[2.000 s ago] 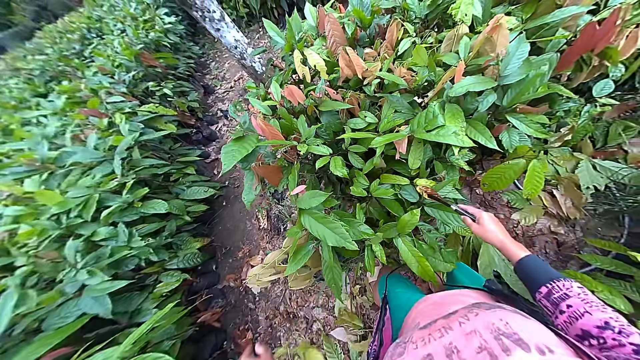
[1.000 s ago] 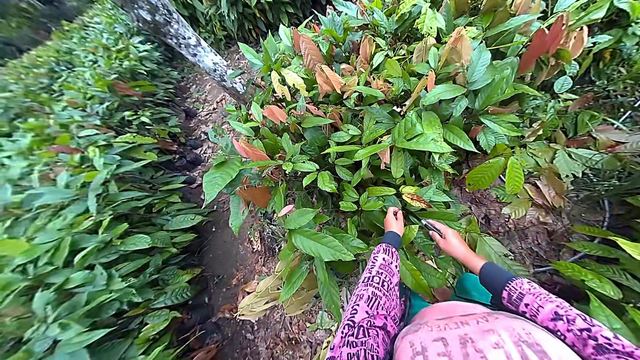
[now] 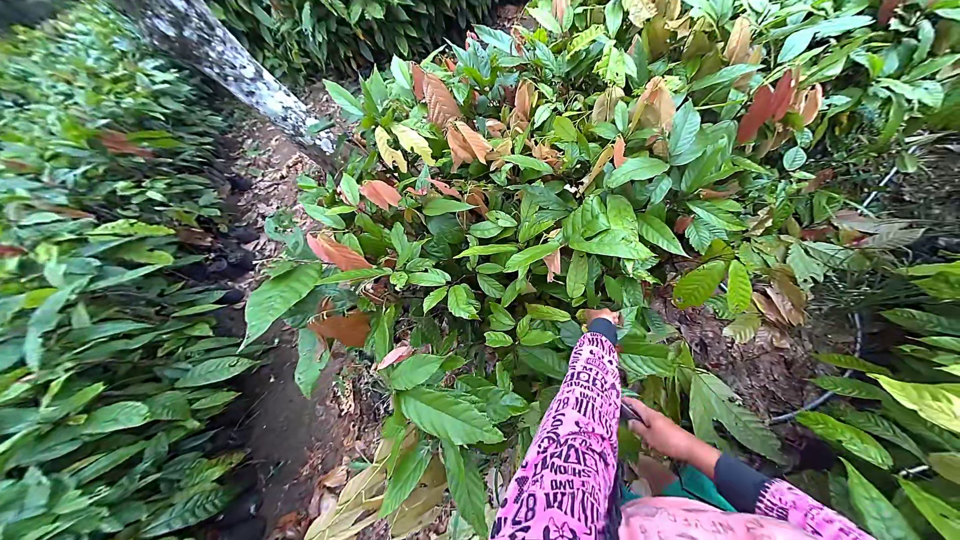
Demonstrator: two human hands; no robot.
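Note:
My left hand point(image 3: 602, 316) reaches in among the green leaves of the leafy seedlings point(image 3: 517, 255); its fingers are mostly hidden by foliage, and whether they grip a stem cannot be told. Closer to my body, my right hand point(image 3: 651, 429) is closed around the dark handle of a tool point(image 3: 628, 411), whose far part is hidden behind my left sleeve and leaves. Both arms wear pink printed sleeves with dark cuffs.
A dense row of seedlings point(image 3: 97, 375) in dark bags fills the left, beside a narrow dirt path point(image 3: 281, 427). A pale mottled tree trunk point(image 3: 240, 71) leans at the upper left. A thin hose point(image 3: 817, 401) curves along the ground at right.
My left hand, low at the frame's edge two seconds ago, came up beside the right hand and has since reached farther into the leaves. My right hand has drawn back toward my body with the tool.

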